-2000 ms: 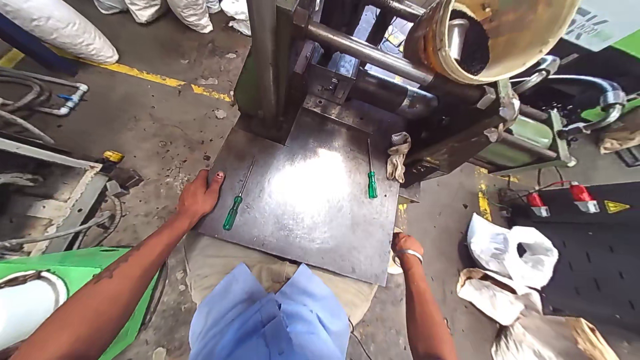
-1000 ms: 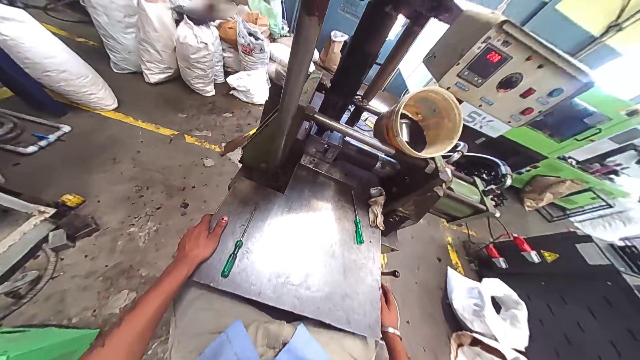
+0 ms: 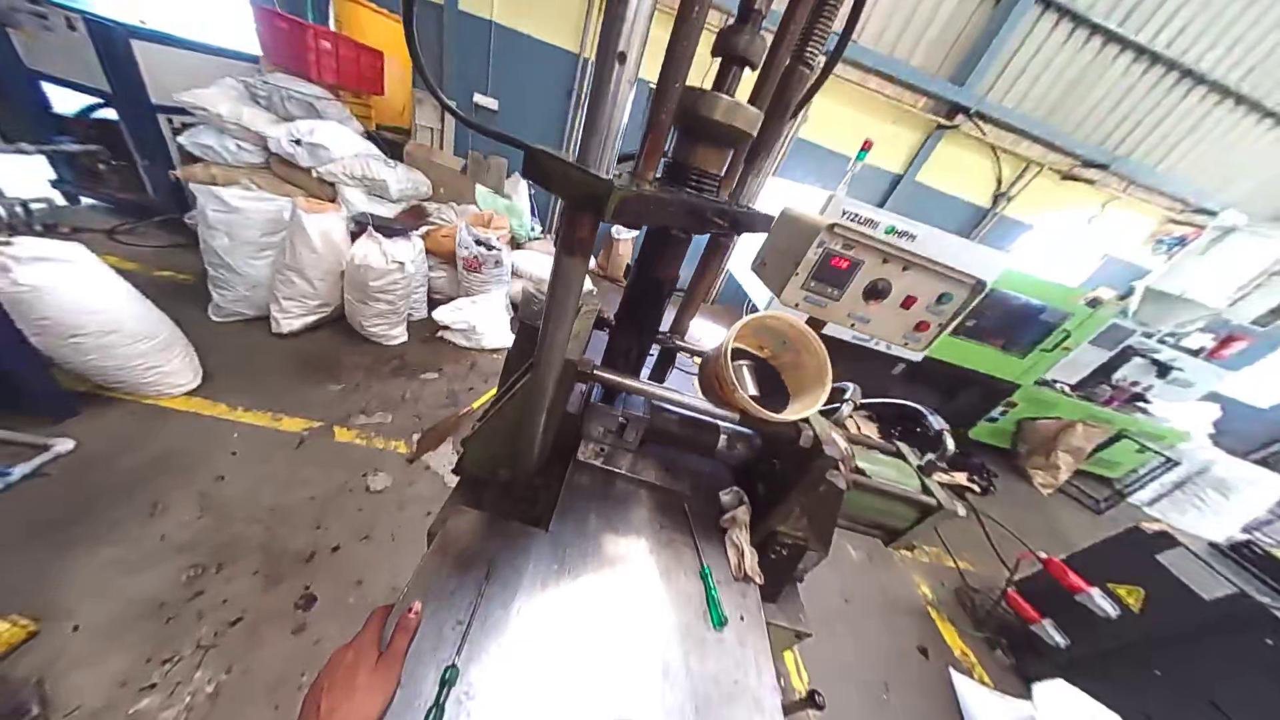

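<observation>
My left hand (image 3: 362, 665) rests at the left edge of a metal plate table (image 3: 520, 560), its thumb and finger apart and nothing held. Close to it on the plate lies a green-handled screwdriver (image 3: 447, 680), its shaft pointing away from me. A second green-handled screwdriver (image 3: 712, 598) lies toward the right edge, next to a crumpled cloth or glove (image 3: 738, 535). My right hand is out of the frame. Beyond the plate stands a machine with upright steel columns (image 3: 560, 340), and a round plastic bucket (image 3: 800, 365) with a metal piece inside sits on its right side.
A control box (image 3: 870, 285) with a red display and buttons stands behind the bucket. White sacks (image 3: 240, 250) are piled at the back left. Red connectors (image 3: 1075, 585) with cables sit on the right by a black cabinet (image 3: 1180, 640). A horizontal bar (image 3: 660, 392) crosses behind the plate.
The view has tilted up strongly, bringing in the columns and the back of the hall. My right hand, seen earlier at the plate's right edge, is out of view. Both screwdrivers lie as before.
</observation>
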